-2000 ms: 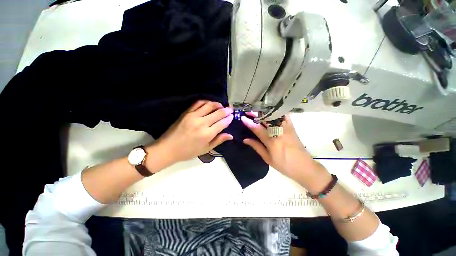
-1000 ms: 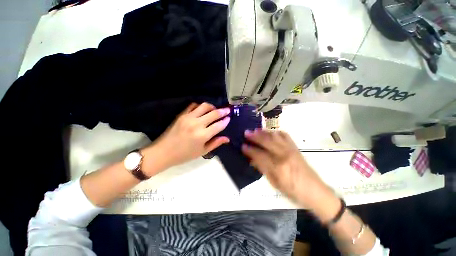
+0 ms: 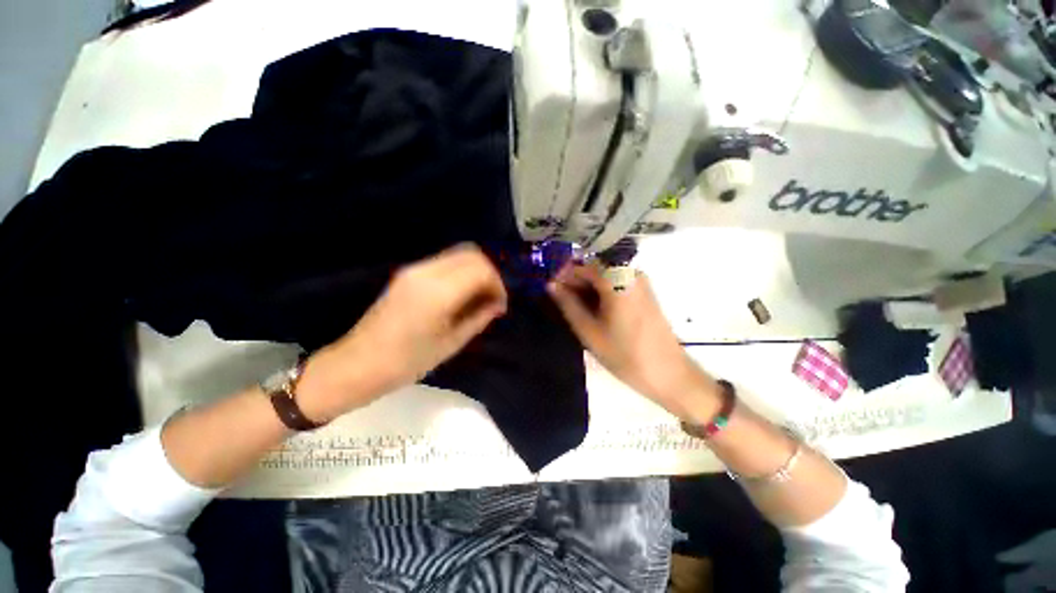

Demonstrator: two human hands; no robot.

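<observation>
The black garment piece (image 3: 347, 197) lies left of the needle and under the presser foot area (image 3: 554, 257), which glows violet. A corner of it hangs towards the table's front edge. My left hand (image 3: 434, 304) is blurred, with curled fingers, over the cloth left of the needle; whether it grips cloth cannot be told. My right hand (image 3: 614, 319) is just right of and in front of the needle, thumb and fingertips close together at the cloth; what lies between them is hidden. The white machine head (image 3: 591, 116) covers the back of the needle area.
A small brownish block (image 3: 759, 310) lies on the machine bed. Pink-and-white checked pieces (image 3: 821, 368) lie beside a stack of black cut pieces (image 3: 886, 351), with pale pieces (image 3: 970, 294) behind. Dark metal tools (image 3: 952, 93) rest on the machine head. A printed ruler (image 3: 347, 451) runs along the front edge.
My left hand has drawn back a little left from the needle. My right hand has moved up close to the presser foot. The cloth's front corner has shifted nearer the table's front edge.
</observation>
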